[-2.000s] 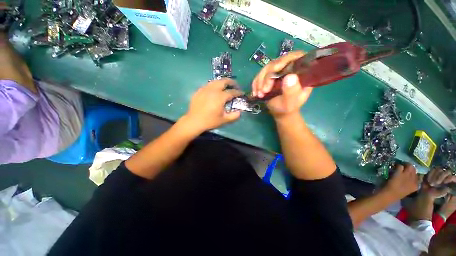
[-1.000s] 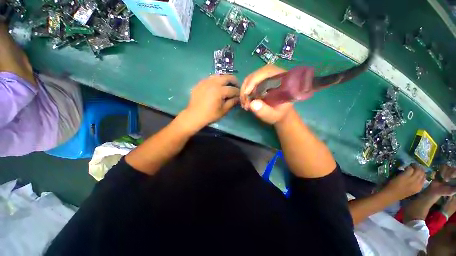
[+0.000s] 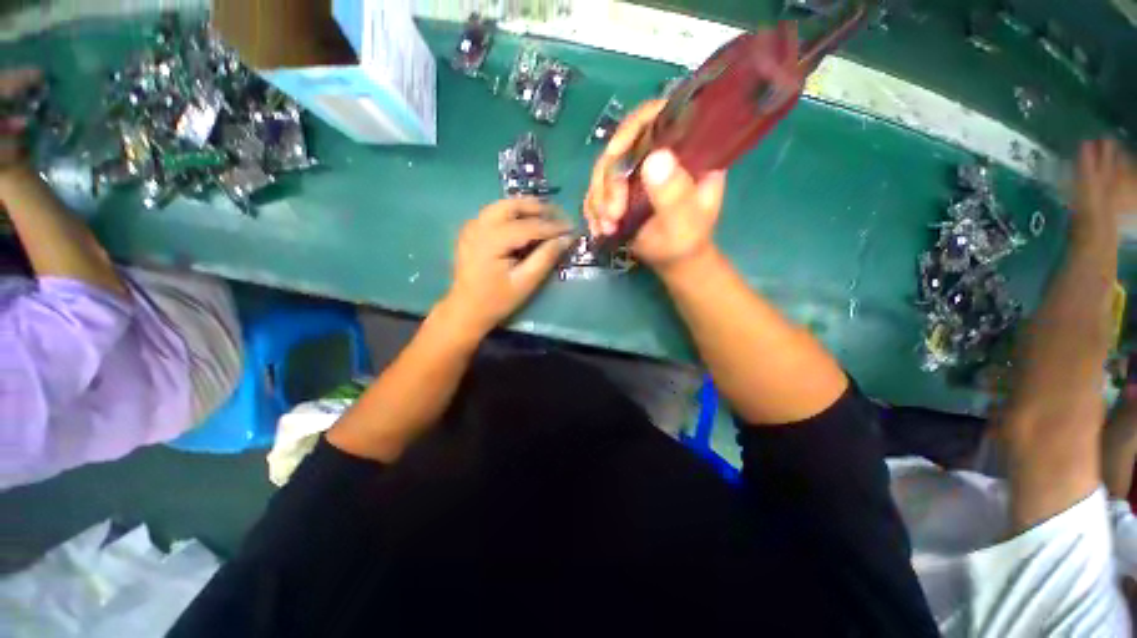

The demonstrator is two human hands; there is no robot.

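Note:
My right hand [image 3: 661, 206] holds the dark red electric screwdriver [image 3: 736, 100], its thick body tilted up to the right and its narrow end down at a small circuit-board assembly [image 3: 584, 259]. The board lies near the bench's front edge, between my hands. My left hand [image 3: 501, 256] is at the board's left side, fingers bent; the fingertips are blurred, so whether they grip it is unclear. The screwdriver bit is hidden by my right fingers. Another board assembly [image 3: 525, 166] lies just beyond my left hand.
A board pile [image 3: 200, 125] and an open carton [image 3: 362, 94] are at left. Another pile [image 3: 966, 274] is at right. A pale metal rail [image 3: 873, 106] crosses behind. A person's raised arm [image 3: 1060, 337] is at right; another person's arm [image 3: 62, 231] is at left.
The screwdriver has swung to a steeper upward tilt, and a board shows again between my hands. The right-hand neighbour's arm has reached forward over the bench. The view has shifted slightly.

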